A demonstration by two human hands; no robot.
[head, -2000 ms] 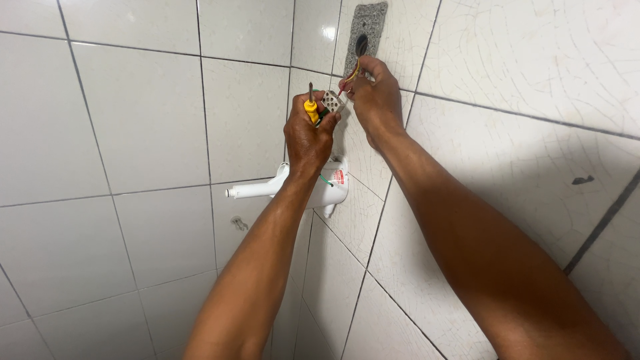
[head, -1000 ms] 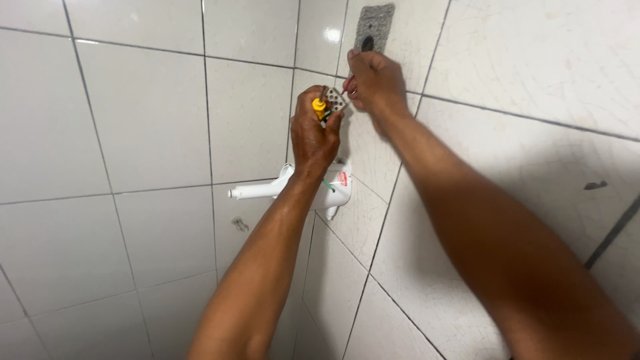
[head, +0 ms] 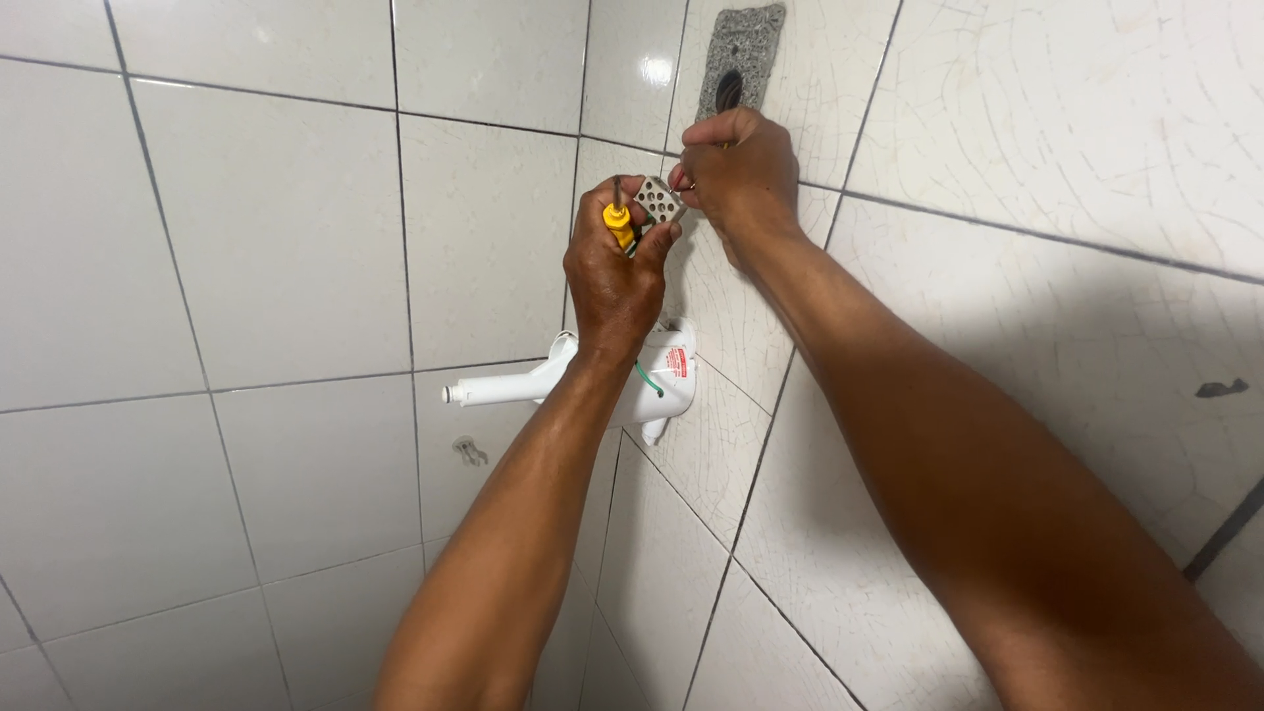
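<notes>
My left hand (head: pixel 617 267) holds a pale terminal block (head: pixel 660 199) with several round holes between thumb and fingers. The same hand keeps a screwdriver with a yellow handle (head: pixel 618 223) against the palm, its shaft pointing up. Just right of the block, my right hand (head: pixel 743 176) pinches a red wire (head: pixel 677 179) whose end is at the block's edge; whether it is inside a hole cannot be told. A bit of yellow wire shows by the right fingers. Below the left hand is a white electric shower unit (head: pixel 642 395) with a green wire (head: pixel 649 379), partly hidden by the forearm.
Above the right hand, a rough grey cement patch (head: pixel 755 39) in the wall has a dark round hole (head: pixel 729 91). Tiled walls (head: pixel 494 237) meet in a corner behind the hands. The shower's white pipe (head: pixel 499 390) sticks out left, above a small grey mark (head: pixel 469 451).
My right hand has come down from the wall hole to beside the terminal block. The left hand still holds the block and the screwdriver.
</notes>
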